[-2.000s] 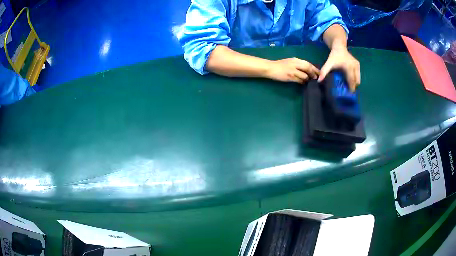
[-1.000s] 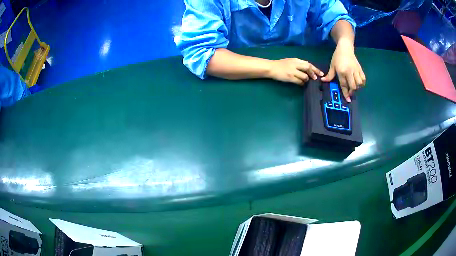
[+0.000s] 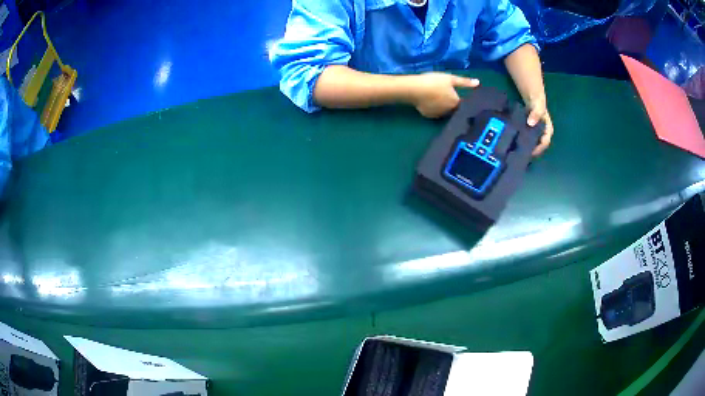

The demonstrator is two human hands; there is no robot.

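Observation:
Neither of my hands is in view. Across the bench, a person in a light blue smock has bare hands at a black foam insert. A black and blue battery tester lies face up in its cutout, screen towards me. The insert sits turned at an angle, with another dark layer under it. The person's hand on the picture's right grips its far right edge; the other hand is at its far left corner, contact unclear. Nearest me, an open white retail box holds dark foam, its flap folded out to the right and its bottom cut off.
A green belt runs along the near side of the dark green bench. Printed boxes stand at the right and lower left. A salmon sheet is at the far right. Another person's sleeve shows at the left edge.
The tester went from the person's hand into the insert. The insert has since turned and shifted left, and the person's hands have moved to its far end. The belt boxes have shifted slightly left.

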